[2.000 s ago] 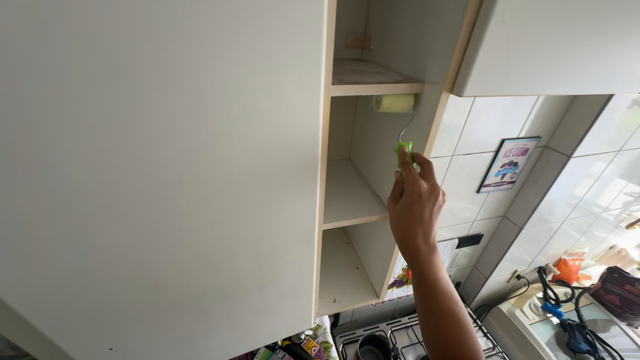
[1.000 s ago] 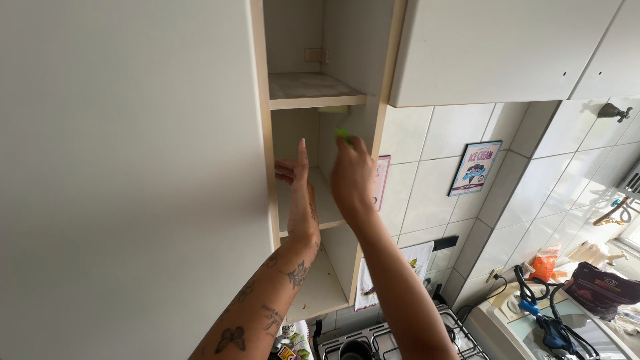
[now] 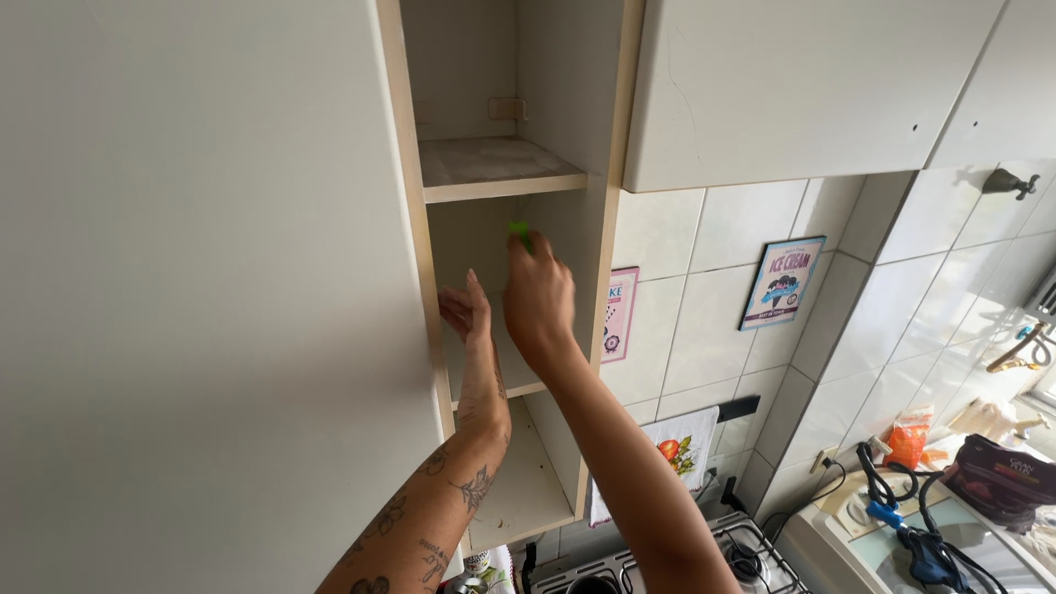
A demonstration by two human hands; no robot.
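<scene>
My right hand (image 3: 540, 297) grips the bright green handle (image 3: 520, 231) of a small paint roller inside the middle compartment of a narrow open shelf unit (image 3: 505, 188). The roller's head does not show in this view. To its left, my left hand (image 3: 470, 309) is raised with nothing in it, its fingers apart, by the left side panel of the same compartment. Whether its fingertips touch the panel I cannot tell. Some streaks mark the shelf board (image 3: 499, 161) above my hands.
A large pale door panel (image 3: 206, 289) fills the left side. White cabinet doors (image 3: 792, 91) hang at upper right. Below are a gas stove (image 3: 742, 557), a pot and a hung towel (image 3: 689, 445). Cables (image 3: 924, 528) lie on an appliance at lower right.
My left hand, out of view two seconds ago, has come into the middle compartment. The roller head, seen under the upper board in the earliest frame, is now hidden. The view has shifted.
</scene>
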